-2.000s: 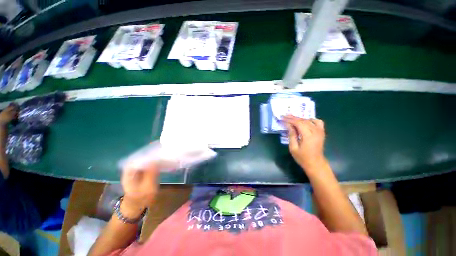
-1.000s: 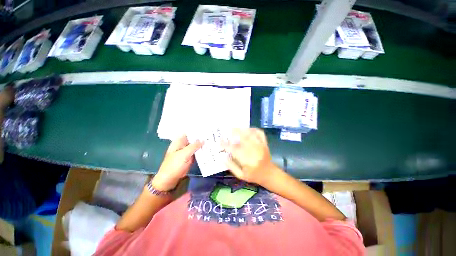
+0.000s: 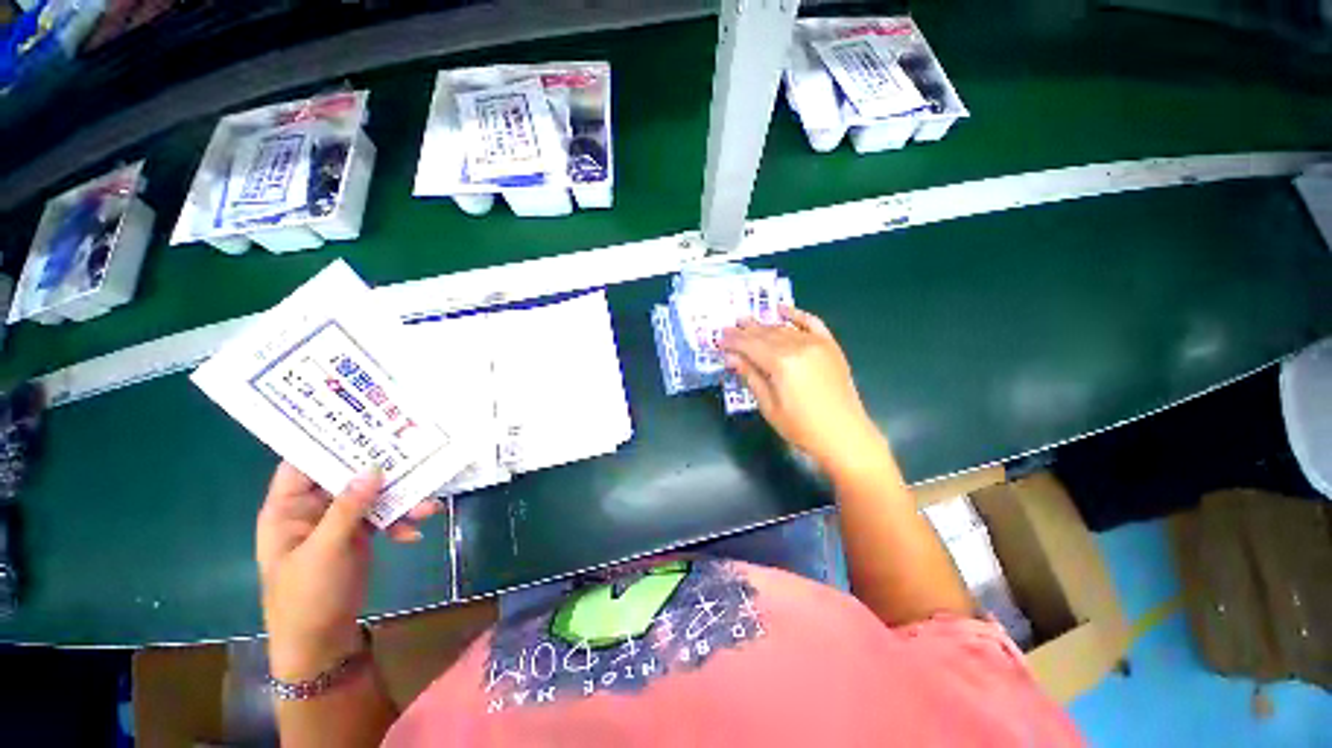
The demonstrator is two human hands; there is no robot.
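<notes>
My left hand (image 3: pixel 324 548) holds a white leaflet with a printed card (image 3: pixel 339 395) lying on top, raised above the bench at the left. The card has a blue frame and red and blue print. My right hand (image 3: pixel 796 383) is on the pile of small cards (image 3: pixel 694 344), fingertips on the top card. Whether it grips one cannot be told. The flat stack of white leaflets (image 3: pixel 563 380) lies between my hands, its left part hidden by the held leaflet.
Several white trays (image 3: pixel 504 139) stand on the green belt (image 3: pixel 643 117) beyond the pale rail (image 3: pixel 935 208). A slanting metal post (image 3: pixel 738 132) rises behind the cards. An open carton (image 3: pixel 1059 585) is below right. Dark bagged bundles show at the left edge.
The leaflet and card, held in both hands a second ago, are now raised to the left in my left hand. My right hand has moved to the card pile. The view has turned.
</notes>
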